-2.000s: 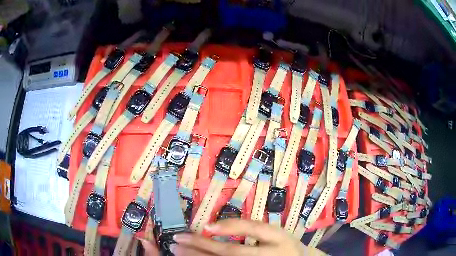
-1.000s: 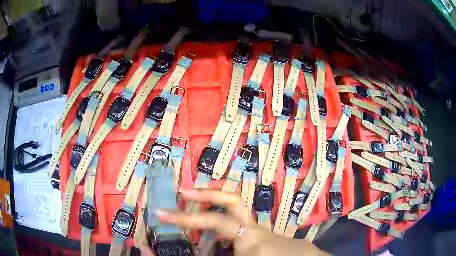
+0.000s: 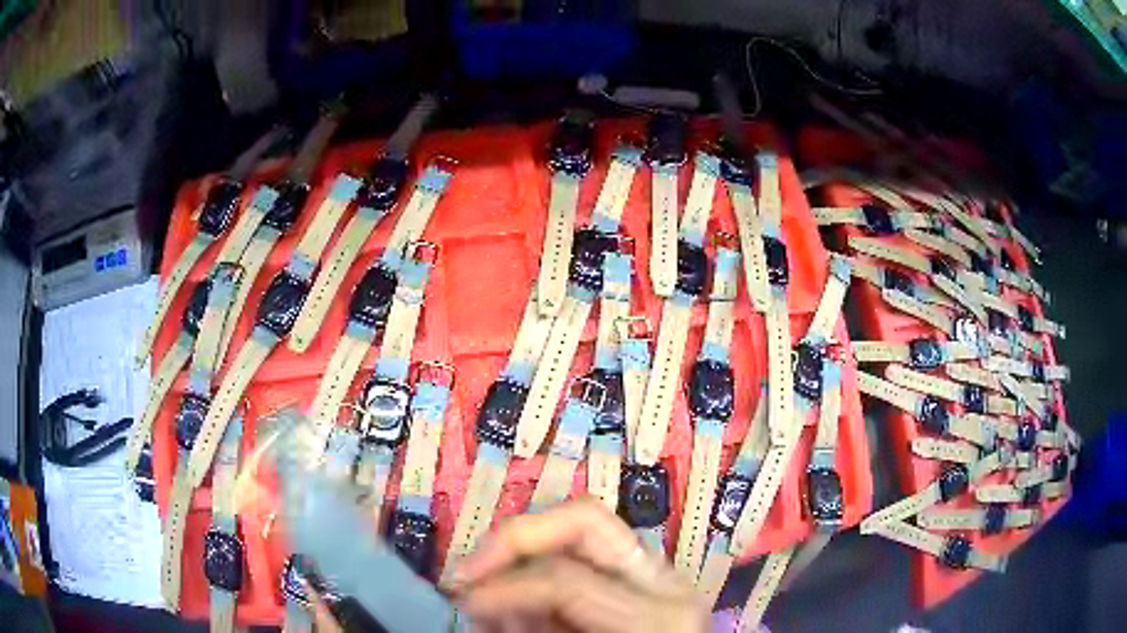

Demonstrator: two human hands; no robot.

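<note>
A bundle of watches (image 3: 358,550) is held at the bottom centre, its blue-grey straps slanting up to the left and blurred. My right hand (image 3: 575,571) has its fingers bent against the bundle's lower right end. Only a sliver of my left hand (image 3: 326,616) shows at the bundle's lower left, cut off by the bottom edge. Smartwatches with cream and blue-grey straps lie in slanting rows on the red-orange compartment tray (image 3: 488,287). The bundle hides some watches at the tray's lower left.
A second red-orange tray (image 3: 929,573) at right carries many crossing watches. At left are a white paper sheet (image 3: 93,328), a coiled black cable (image 3: 84,433) and a grey device with a display (image 3: 99,257). A blue bin (image 3: 544,43) and a thin white cable (image 3: 785,68) are behind.
The bundle has tilted from nearly upright to slanting left, its top end moving left. My right hand's fingers have drawn together at its lower right end. The view has shifted slightly.
</note>
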